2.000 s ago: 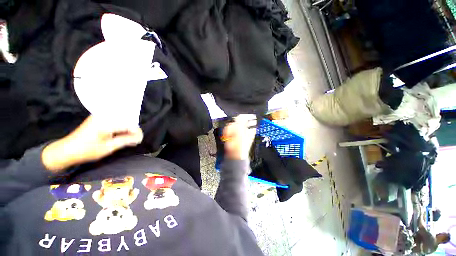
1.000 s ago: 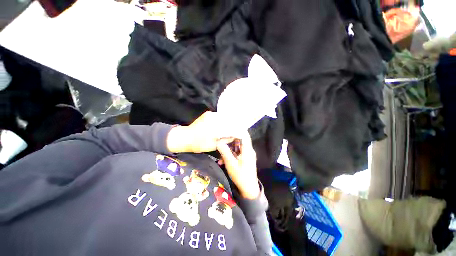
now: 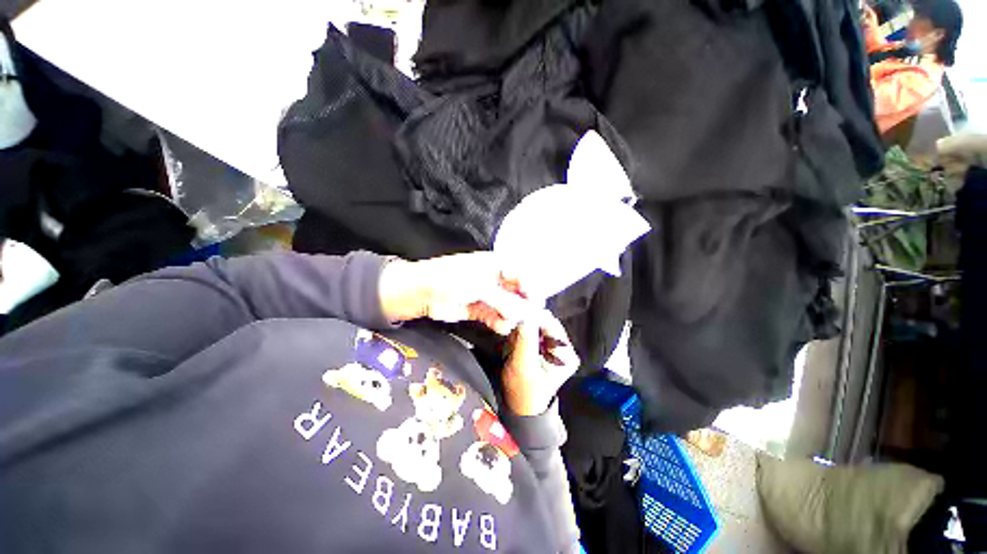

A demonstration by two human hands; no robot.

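Note:
A white collar (image 3: 547,236) with a wide rounded flap and smaller pointed ends lies on a black garment (image 3: 608,308) close to my body. My left hand (image 3: 460,292) holds the collar's near edge, with the fingertips pinched on it. My right hand (image 3: 541,357) is just right of the left one, fingers curled and fingertips close to the same edge. The two hands' fingertips meet or nearly meet. Anything thin between them, such as a needle or thread, is too small and overexposed to tell.
A heap of black garments (image 3: 703,119) fills the centre and right of the white table (image 3: 184,65). A blue basket (image 3: 673,492) stands below the table edge. More black clothes with white patches lie at left (image 3: 108,243). A person in orange (image 3: 907,89) is at the upper right.
Since two seconds ago my right hand has come from beside the basket to the collar's near edge, next to my left hand. Since one second ago the view has shifted slightly; both hands stay together.

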